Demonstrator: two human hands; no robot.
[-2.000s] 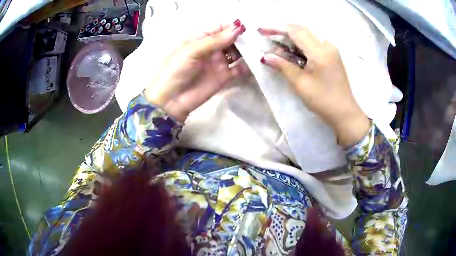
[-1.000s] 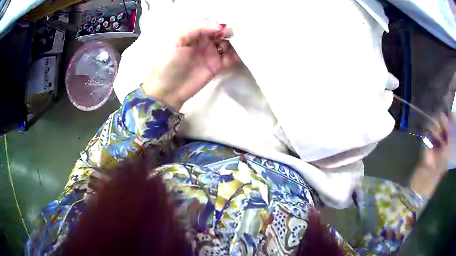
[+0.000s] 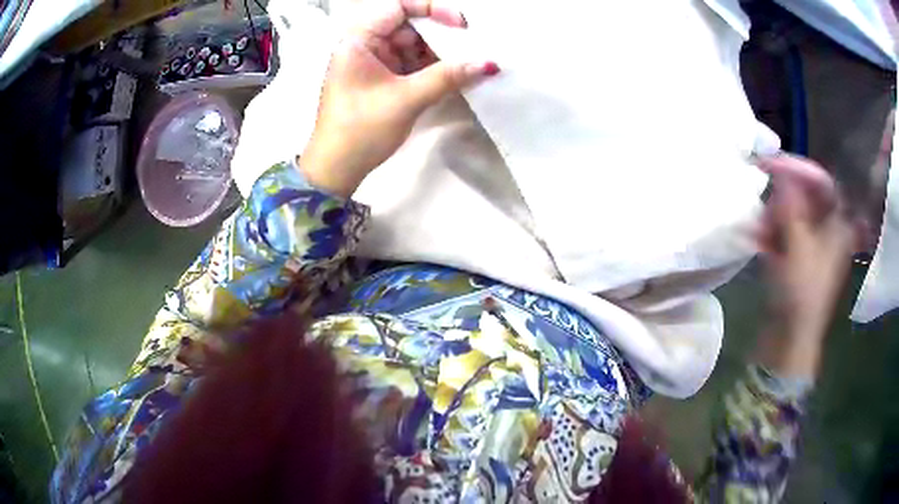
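A large off-white garment (image 3: 611, 128) lies over my lap, with a folded edge running diagonally down its middle. My left hand (image 3: 394, 94) is over its upper left part, thumb and forefinger apart with the cloth edge between or just beneath them; whether they grip it is unclear. My right hand (image 3: 803, 221) is blurred at the right, beside the garment's right edge. Its fingers reach toward the cloth, and what it holds cannot be made out. No needle or thread can be seen clearly.
A pink translucent tub (image 3: 190, 159) with scraps stands at the left. Above it is a shallow box of small round-topped spools (image 3: 217, 61). Boxes (image 3: 91, 162) stand at the far left. Pale cloth (image 3: 880, 266) hangs at the right edge. The floor (image 3: 108, 315) is green.
My right hand left the cloth, swung out to the far right with a strand pulled taut, and is now back nearer the garment. My left hand has moved up and its fingers have spread.
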